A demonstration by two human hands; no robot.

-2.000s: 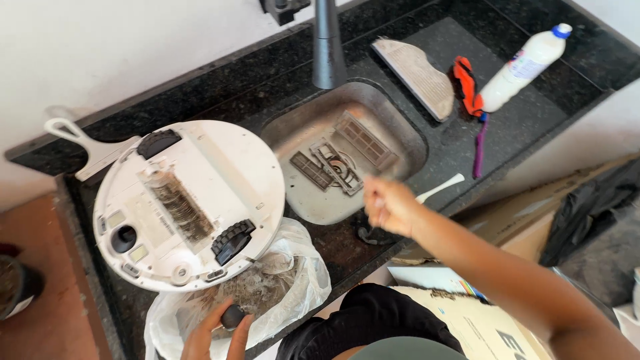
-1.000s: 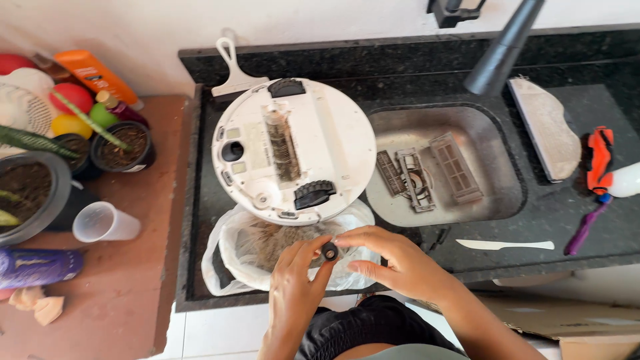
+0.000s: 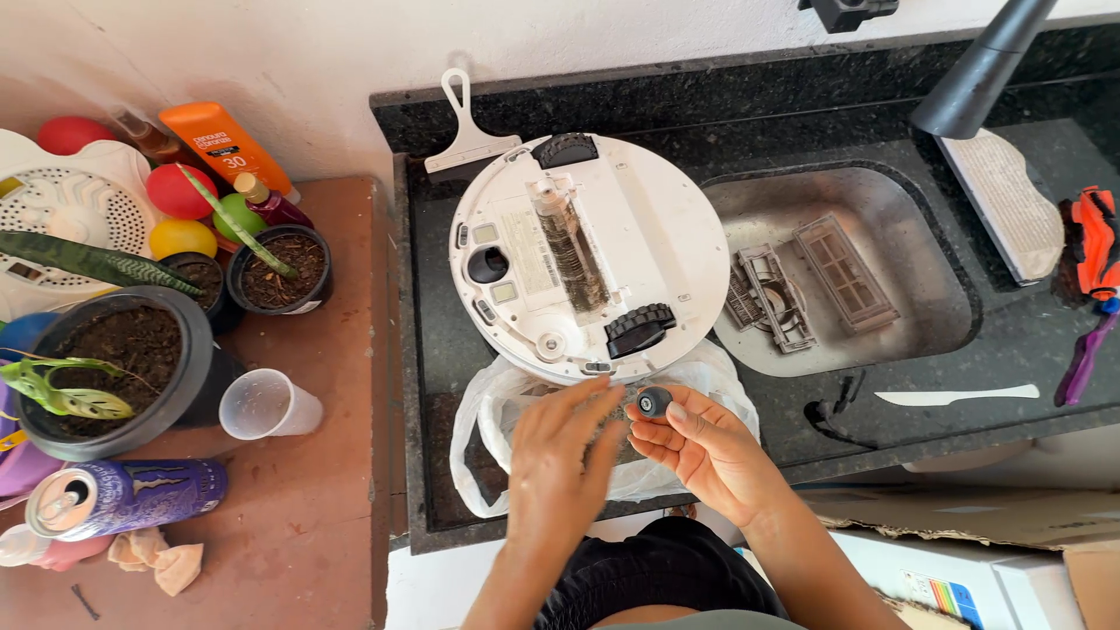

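Observation:
My right hand holds a small dark caster wheel between thumb and fingers. My left hand is just left of it, fingers apart and slightly blurred, with nothing seen in it. Beyond both hands a white robot vacuum lies upside down, its dusty brush recess and two black drive wheels showing. A white plastic bag with grey dust lies below the vacuum, partly hidden by my hands. Dirty vacuum parts, among them a filter frame, lie in the steel sink.
A white squeegee lies behind the vacuum. Right of the sink are a dusty pad plate, an orange brush piece and a purple-handled brush. A white plastic knife lies in front. Potted plants, a can and a cup stand left.
The small wheel was in my left hand two seconds ago; now my right hand holds it. My right hand has come from over the sink to the bag. The view has swung left.

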